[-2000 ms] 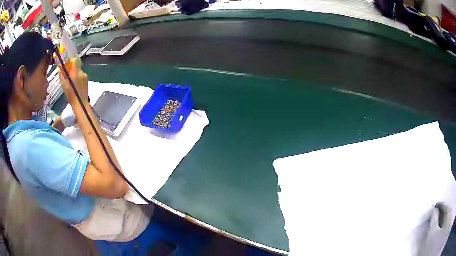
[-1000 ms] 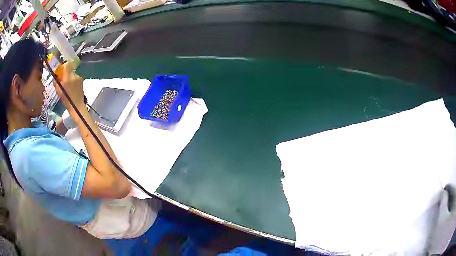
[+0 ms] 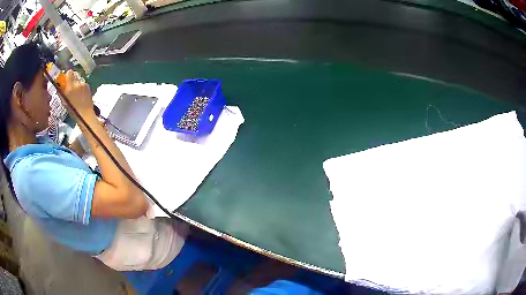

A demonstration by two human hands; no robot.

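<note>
A large white padding cloth lies on the green bench nearest in front of me, at the right, with a ragged left edge. No housing or cover shows on it. At the right edge a greyish-white fold-like shape with a small dark patch is cut off; I cannot tell what it is. Neither my left hand nor my right hand can be made out.
At left, a person in light blue raises an orange screwdriver with a black cord. A covered housing and a blue bin of screws are on another white cloth. A dark conveyor belt runs behind.
The view has shifted a little, so the near cloth sits higher and further right in the picture. The neighbour's raised hand and screwdriver have moved slightly. Nothing on the near cloth has visibly changed.
</note>
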